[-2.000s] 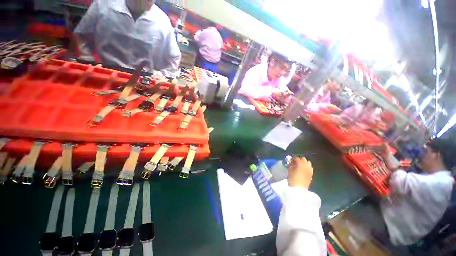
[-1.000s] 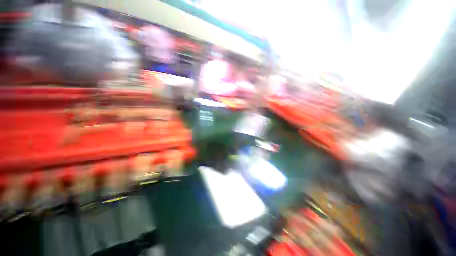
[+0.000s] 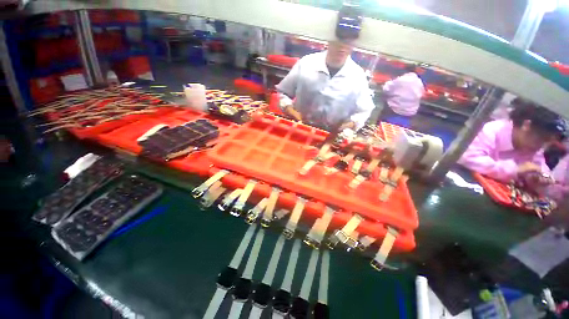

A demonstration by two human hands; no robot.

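Neither of my hands shows in the current view. Several grey watch straps lie in parallel rows on the dark green mat at the bottom middle. Square dark watch heads sit along them near the lower edge. Behind them is the orange-red compartment tray, stacked on another. Tan-backed straps with shiny buckles hang over its front edge, and part-assembled watches lie on its right part. Two watch head trays with dark squares in rows lie on the left.
A blue stick lies beside the head trays. Loose straps and a white cup are at far left. Paper and a blue-and-white packet are lower right. A person in a white coat stands opposite; a person in pink sits at right.
The view has swung left, so the trays and straps now appear further right and the head trays have come into view. My right hand, seen earlier beside the blue-and-white packet, is out of the picture.
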